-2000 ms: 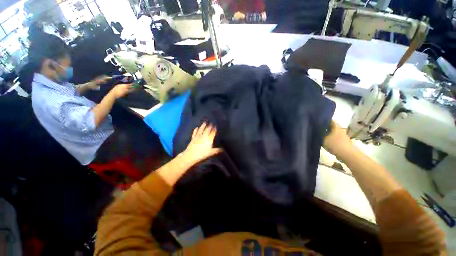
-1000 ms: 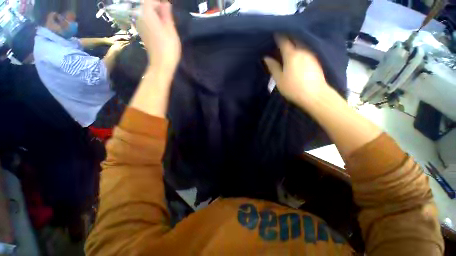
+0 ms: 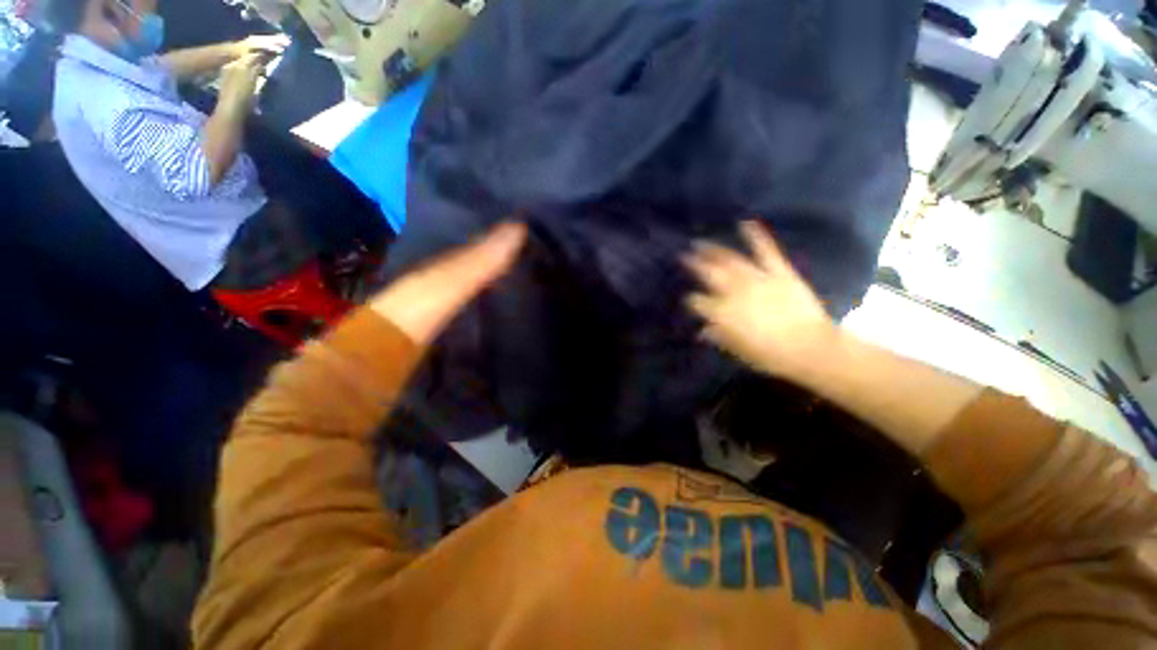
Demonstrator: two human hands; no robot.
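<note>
A large dark garment (image 3: 673,114) is spread over the table edge and hangs into my lap. My left hand (image 3: 476,264) lies at its left part, blurred, seen edge-on; its fingers are partly hidden and its grip cannot be told. My right hand (image 3: 761,298) is on the garment right of centre, fingers apart, slightly blurred, holding nothing that I can see. The white sewing machine head (image 3: 1015,108) stands to the right, with no cloth under it that I can see.
Thread snips (image 3: 1127,409) lie on the white table (image 3: 977,298) at the right edge. A dark pad (image 3: 1101,241) is by the machine arm. A blue sheet (image 3: 381,150) sticks out left of the garment. A masked person (image 3: 159,152) sits at the left by a cream machine (image 3: 387,41).
My left hand has come down from the raised position at the upper left. My right hand has moved lower. The garment now lies spread forward over the table, and the blue sheet shows again.
</note>
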